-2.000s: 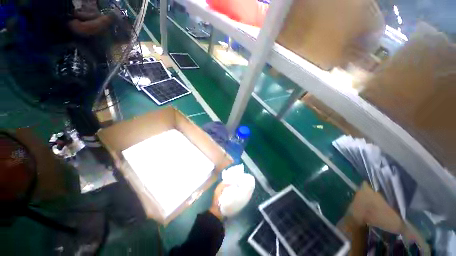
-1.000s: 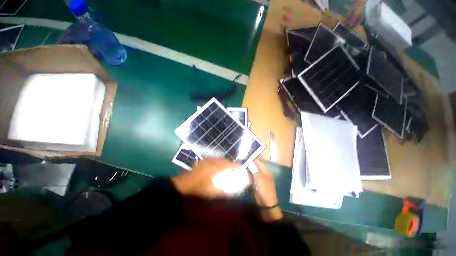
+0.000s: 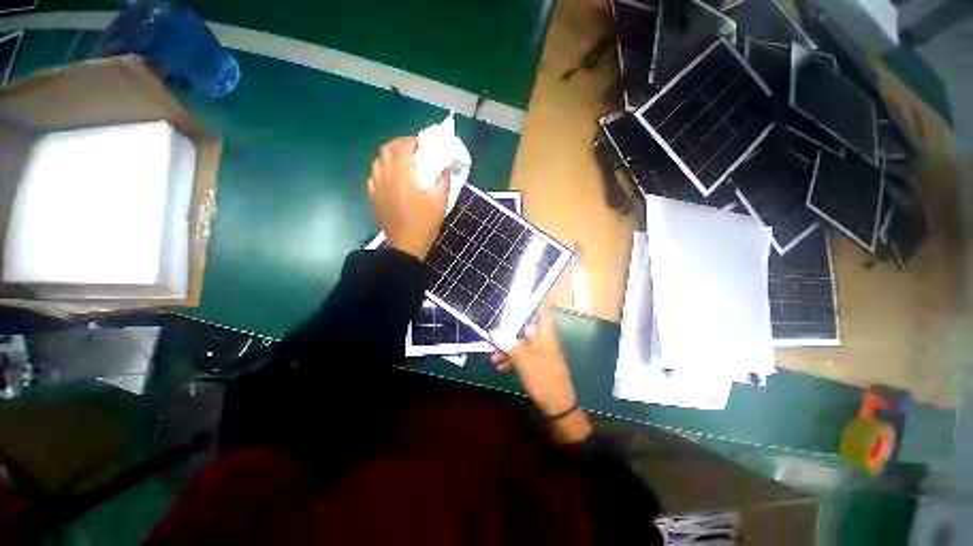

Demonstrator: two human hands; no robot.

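A solar panel [image 3: 493, 265] with pale grid lines and a white frame lies diagonally over other panels [image 3: 435, 328] on the green bench. My left hand [image 3: 408, 201] is closed on a crumpled white rag [image 3: 440, 155] at the panel's upper left corner, hiding that corner. My right hand [image 3: 541, 366] holds the panel's lower corner between thumb and fingers.
An open carton [image 3: 206, 203] with a white stack [image 3: 96, 208] is left. A bottle [image 3: 192, 55] is behind it. White sheets [image 3: 710, 304], a panel pile [image 3: 706, 117] on cardboard [image 3: 907, 320], and a tape roll [image 3: 867, 443] are right.
Since a second ago, my left hand has moved up and left with the rag, from the panel's near side to its upper left corner. The view has shifted slightly. My right hand stays near the lower corner.
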